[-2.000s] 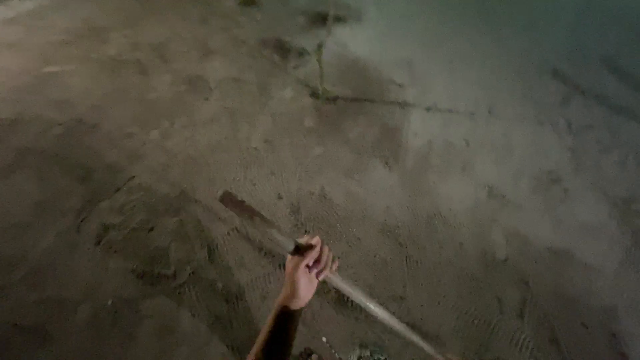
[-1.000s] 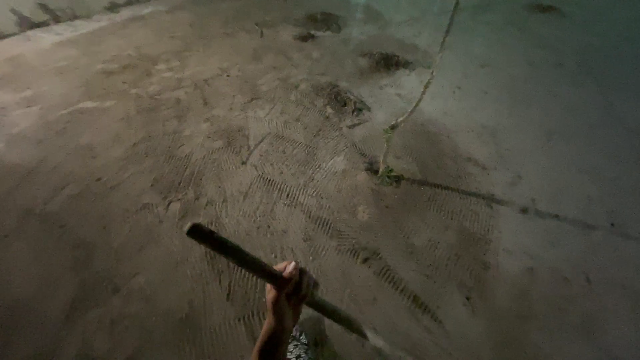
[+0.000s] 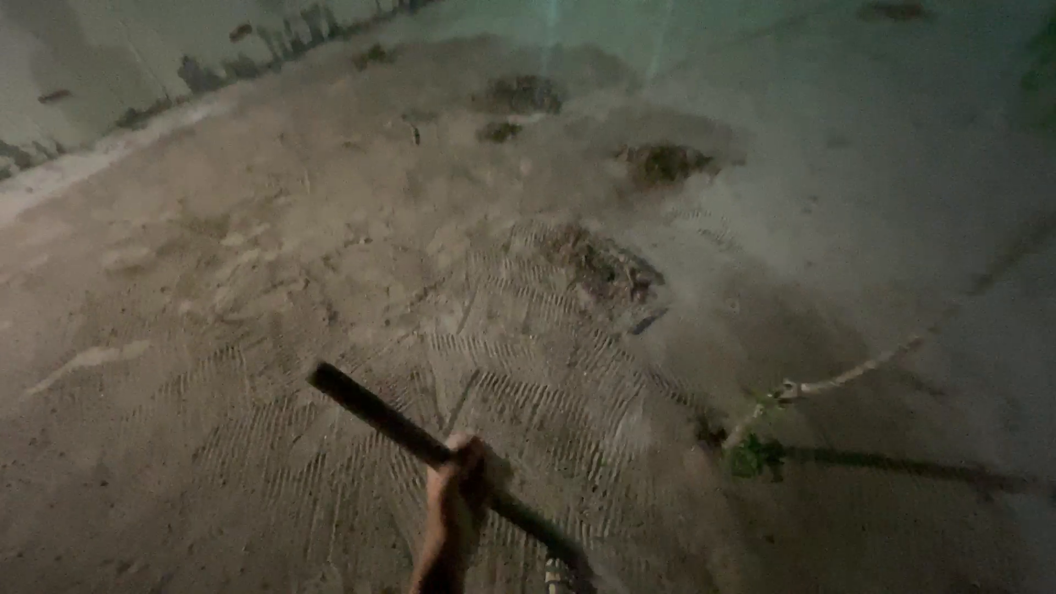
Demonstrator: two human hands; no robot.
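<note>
My left hand point(image 3: 464, 483) is closed around a long dark pole point(image 3: 379, 412), its forearm rising from the bottom edge. The pole slants from its blunt upper-left end down to the lower right, where its far part is blurred and leaves the frame. Beneath it lies sandy ground point(image 3: 528, 396) marked with fine parallel grooves. A small patterned light thing point(image 3: 558, 575), too cut off to name, shows at the bottom edge by the pole. My right hand is not in view.
A thin tree trunk point(image 3: 858, 373) with green leaves point(image 3: 755, 456) at its base stands at the right, casting a shadow. Heaps of debris point(image 3: 606, 268) and dark clumps point(image 3: 668, 162) lie ahead. A stained wall point(image 3: 107, 62) runs along the upper left.
The view has shifted to take in ground farther ahead and the wall. My left hand stays around the pole throughout.
</note>
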